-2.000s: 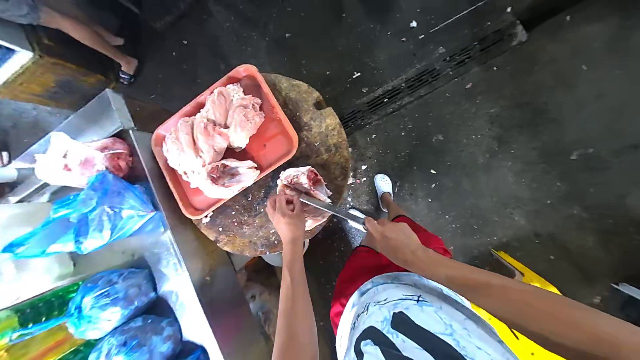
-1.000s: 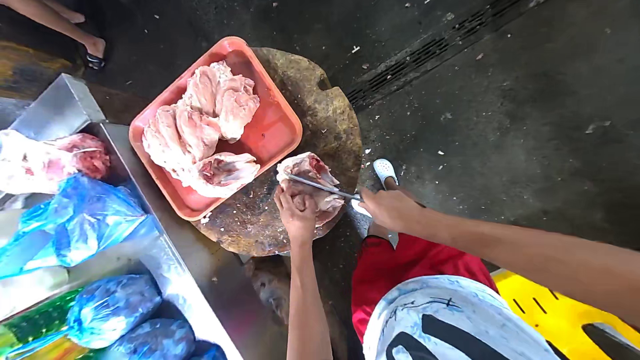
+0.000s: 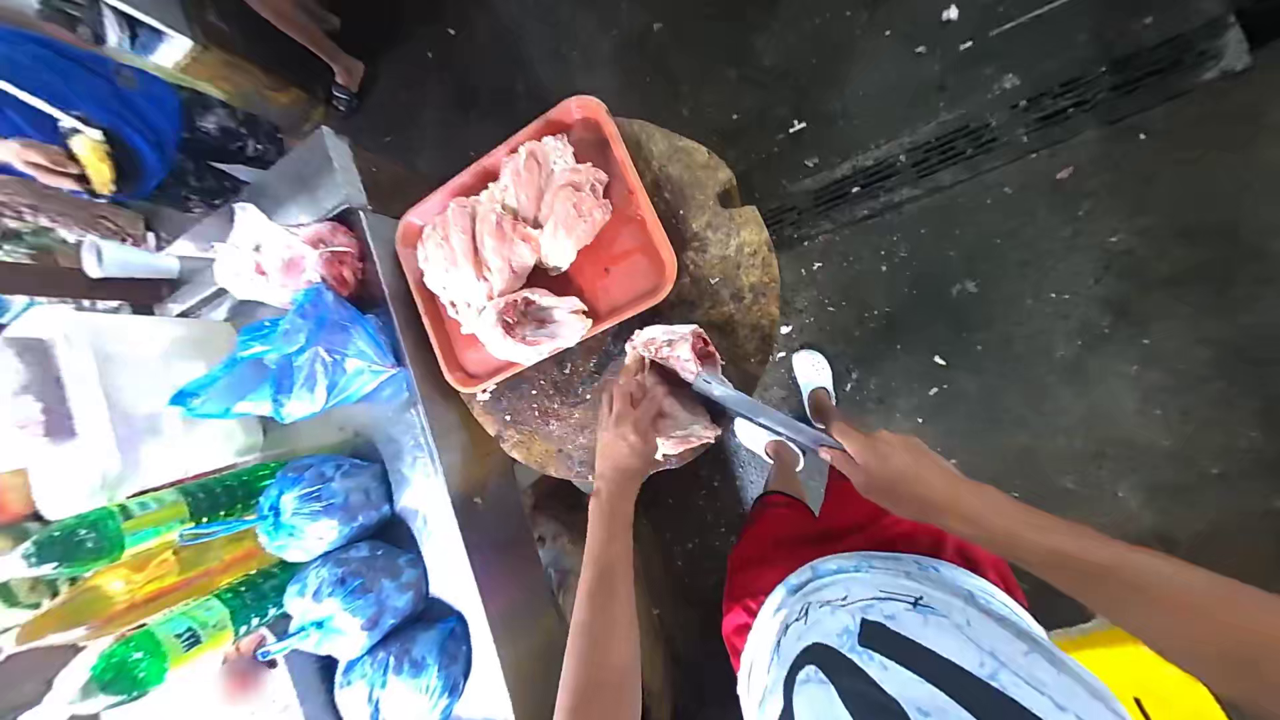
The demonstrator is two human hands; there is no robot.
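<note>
On the round wooden chopping block (image 3: pixel 725 250) lies a piece of raw poultry carcass (image 3: pixel 672 350), its cut end facing right. My left hand (image 3: pixel 630 415) presses on the meat from the lower left, fingers spread over it. In my right hand (image 3: pixel 885 465) is the handle of a knife (image 3: pixel 765 412), whose blade tip touches the carcass at its right side. A red plastic tray (image 3: pixel 625 265) rests on the block's upper left part, holding several pieces of raw poultry (image 3: pixel 510 230).
Left of the block stands a metal counter (image 3: pixel 440 520) with a blue plastic bag (image 3: pixel 300 360), tied blue bags (image 3: pixel 325 508), green bottles (image 3: pixel 150 520) and bagged meat (image 3: pixel 285 255). Another person's hand (image 3: pixel 45 160) shows upper left. A floor drain grate (image 3: pixel 940 150) runs at upper right.
My left hand, fingers gathered at the meat two seconds ago, now lies spread over it. The carcass has opened out or turned, its cut end now facing right.
</note>
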